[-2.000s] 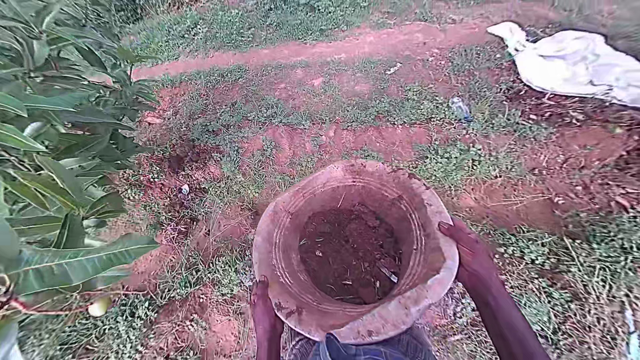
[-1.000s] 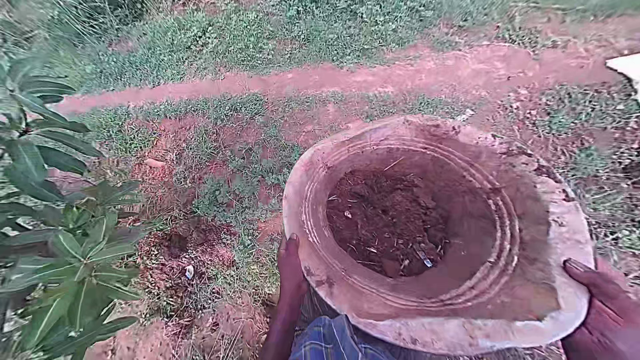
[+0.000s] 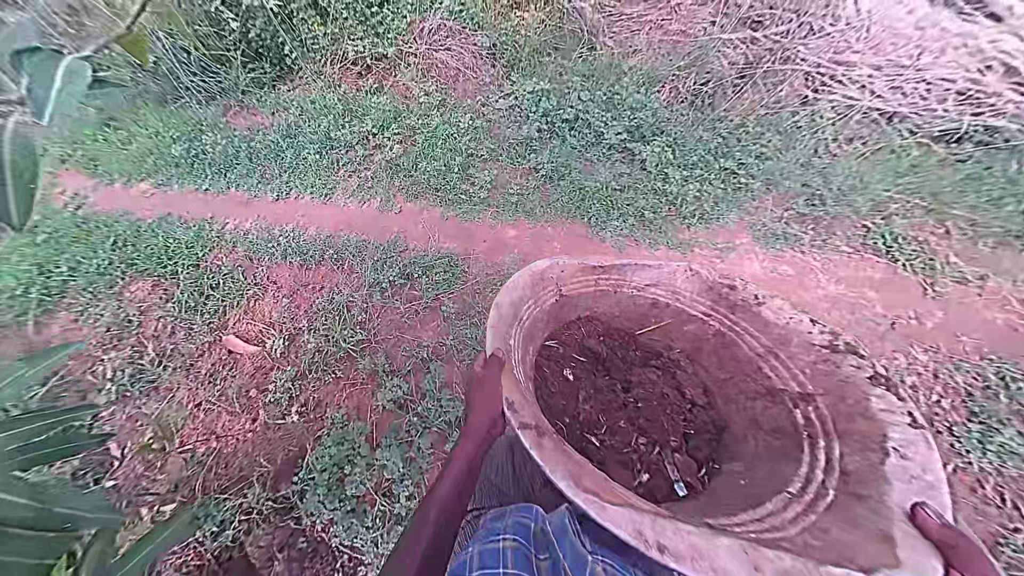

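A wide, worn basin (image 3: 920, 472) with a soiled, uneven rim fills the lower right of the head view. Dark soil (image 3: 624, 400) mixed with straw bits and a small pale scrap lies in its bottom. My left hand (image 3: 485, 396) grips the rim at its left side. At the far right edge, my right hand (image 3: 948, 540) holds the opposite rim, thumb on top, with its other fingers hidden below. Blue checked cloth (image 3: 520, 544) of my clothing shows under the basin.
A bare reddish dirt path (image 3: 384, 224) crosses ahead, with low green weeds (image 3: 560, 152) on its far side. Dry brushwood (image 3: 880, 64) is heaped at the upper right. Leafy branches (image 3: 48, 480) reach in from the left.
The view has swung, and the white sack seen earlier at the right is out of sight. The basin now appears farther right, still held in both hands.
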